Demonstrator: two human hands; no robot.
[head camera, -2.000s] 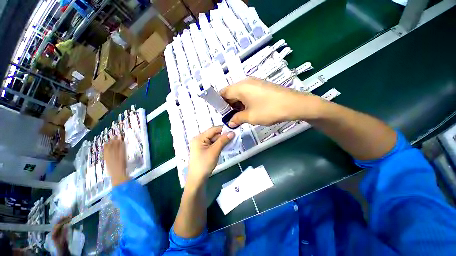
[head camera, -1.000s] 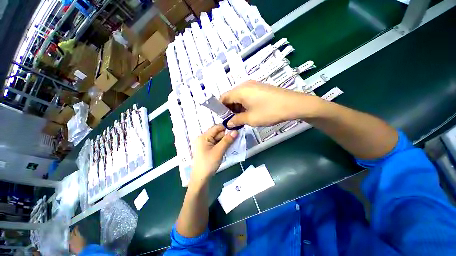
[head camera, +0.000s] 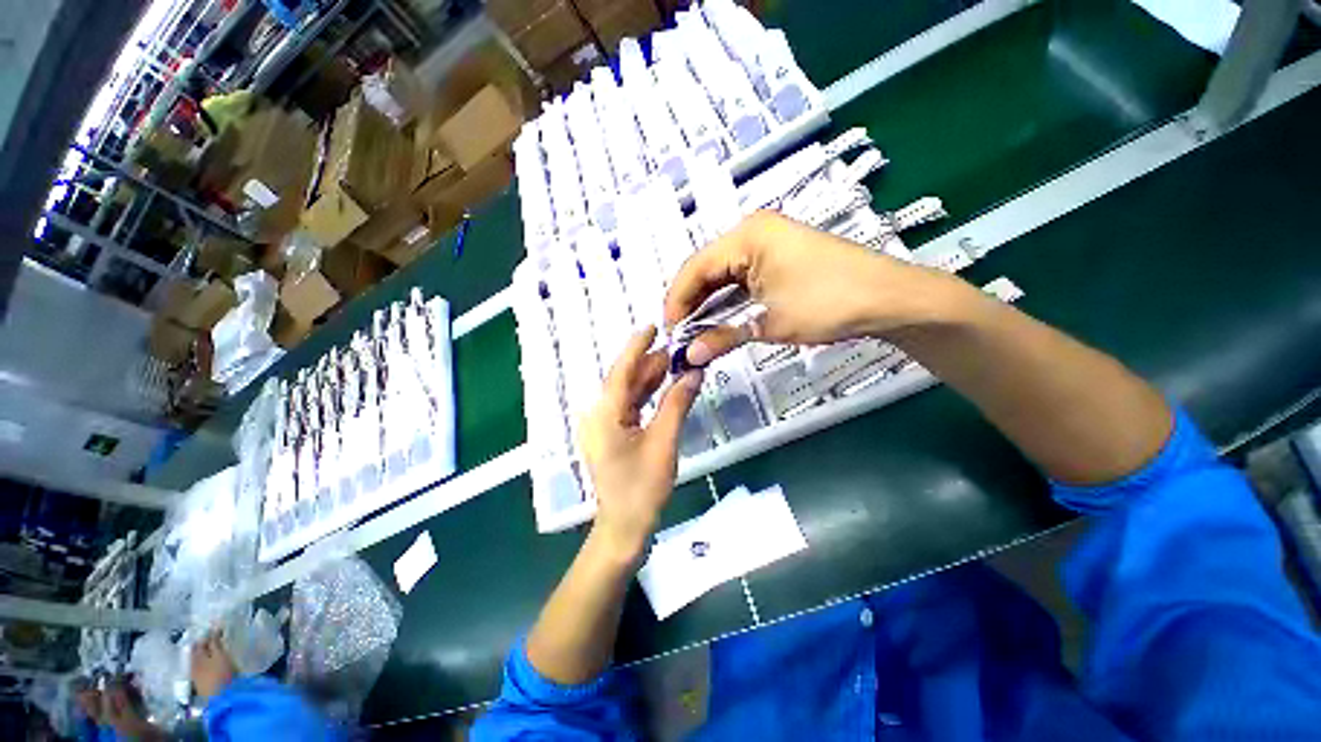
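A small watch with a dark face (head camera: 682, 357) and a pale strap is held between both hands above the white tray. My right hand (head camera: 775, 286) grips its pale strap end, fingers curled over it. My left hand (head camera: 633, 428) pinches the near side of the watch between thumb and fingers. The white tray (head camera: 562, 507) below holds wrapped watches in parallel rows, with grey-blue ends. Bare straps (head camera: 916, 218) stick out past its right edge. White sheets with a small dark mark (head camera: 724, 551) lie on the dark green bench in front of me.
Another white tray of watches (head camera: 380, 486) is at the left. A small white slip (head camera: 416, 561), crumpled clear plastic (head camera: 342, 620) and another person's hand (head camera: 213, 667) are at the lower left. Pale metal rails (head camera: 1000, 218) cross the bench. Cardboard boxes (head camera: 348, 174) stand behind.
The view has shifted slightly. My hands have tilted the watch and drawn close together, and the pale strap now looks folded in my right hand. The neighbour's hand has left the left tray.
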